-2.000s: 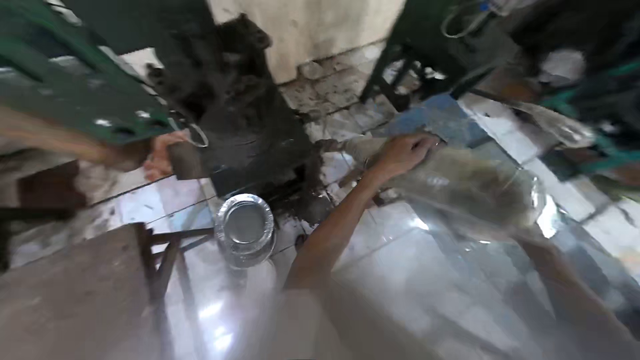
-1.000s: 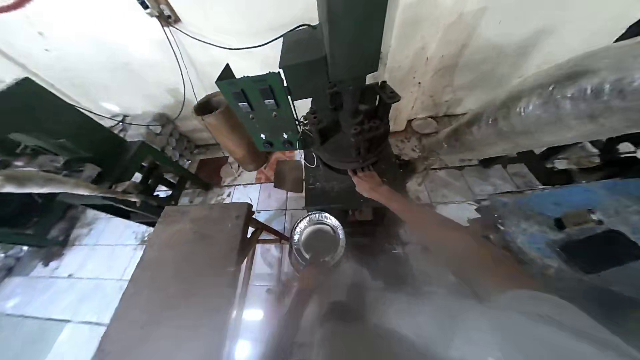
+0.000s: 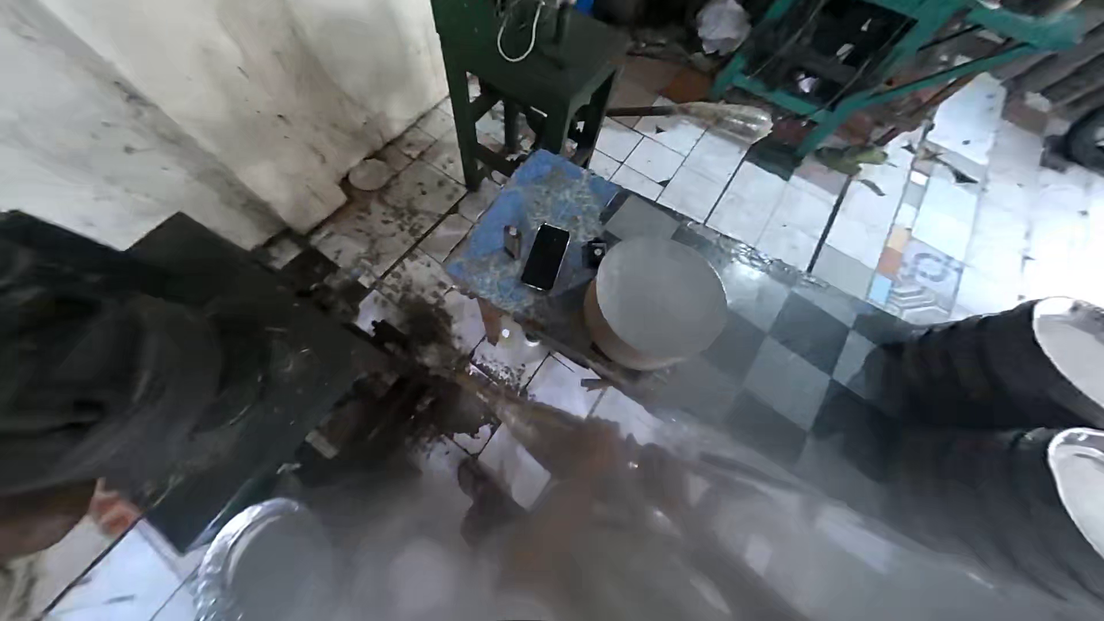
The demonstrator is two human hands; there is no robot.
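My left hand (image 3: 586, 448), seen through heavy haze and blur at lower centre, appears closed around a long plastic-wrapped bundle (image 3: 530, 416). The bundle slants from upper left to lower right above the floor and the bench edge; its far end is lost in the blur. I cannot make out my right hand. A shiny foil tray or pan (image 3: 267, 561) is at the lower left, beside the dark metal machine (image 3: 259, 371). Right of the machine, a low tiled bench (image 3: 802, 354) carries a stack of round pale discs (image 3: 662, 297).
On the bench's blue end (image 3: 517, 207) lie a phone (image 3: 545, 257) and small dark items. Two stacks of round metal pieces (image 3: 966, 362) stand at the right. A green metal stand (image 3: 535, 69) is behind, and another green frame (image 3: 819, 103) stands at the upper right.
The view has swung right since one second ago. A hand that was touching the machine then is no longer there; the wrapped bundle is now at lower centre.
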